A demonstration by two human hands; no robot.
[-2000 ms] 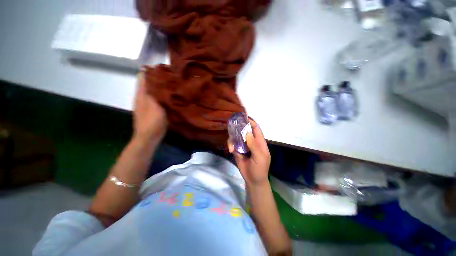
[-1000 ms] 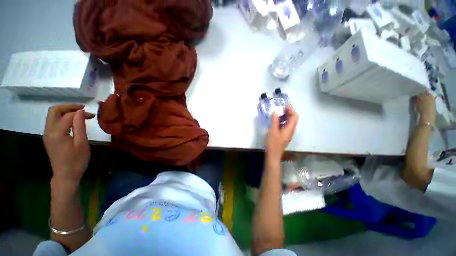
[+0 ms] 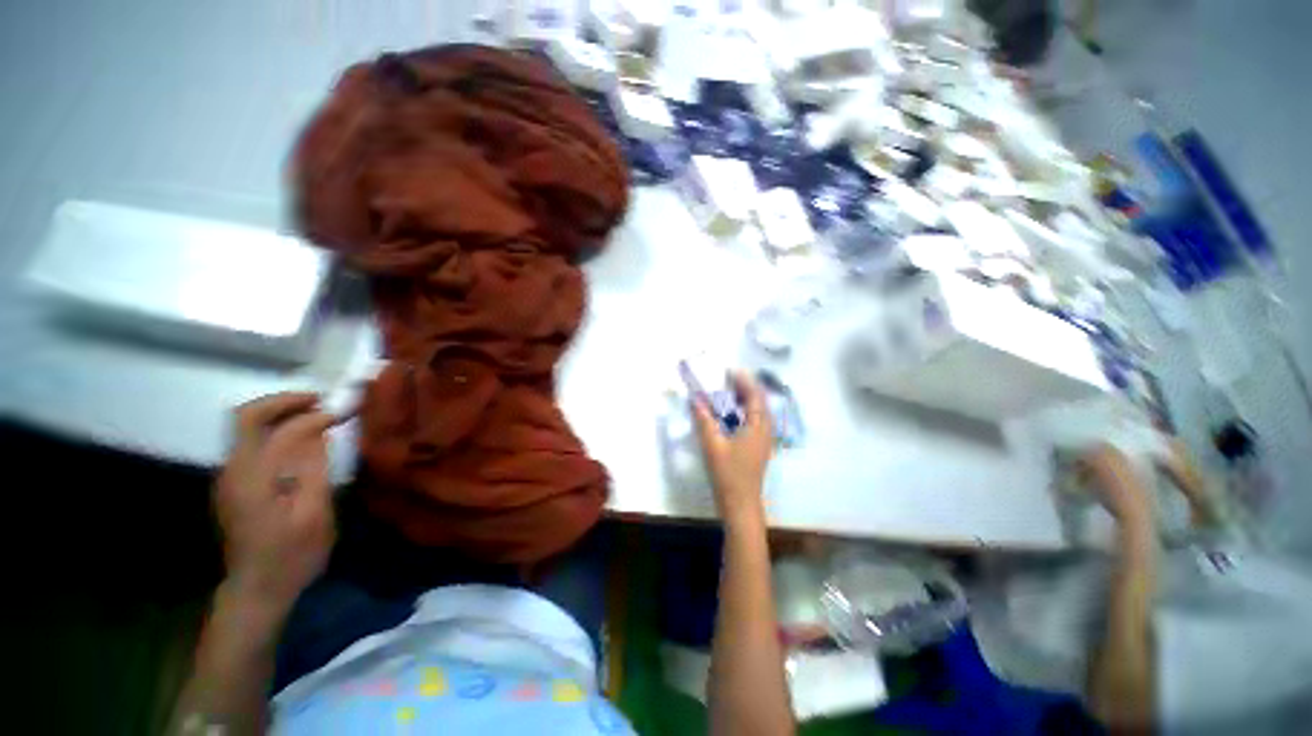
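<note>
The picture is blurred. A rust-brown cloth point(image 3: 468, 324) lies bunched on the white table point(image 3: 633, 475) and hangs over its front edge. My left hand point(image 3: 281, 496) is left of the cloth, fingers bent and apart, with nothing visible in it. My right hand point(image 3: 737, 453) is right of the cloth, over the table. Its fingers are around a small violet-tinted bottle point(image 3: 711, 398) with a dark cap end showing. Pale bottle-like shapes lie beside that hand, too blurred to tell apart.
A white carton row point(image 3: 180, 273) stands at left. A white carton block point(image 3: 993, 345) stands at right, with another person's hands point(image 3: 1122, 482) near it. Loose cartons and violet bottles point(image 3: 763, 151) are piled beyond. Clear plastic point(image 3: 892, 604) is below the edge.
The view has shifted, showing more of the far pile. My right hand was at two upright-looking bottles and now has one between its fingers. Another hand now shows at far right.
</note>
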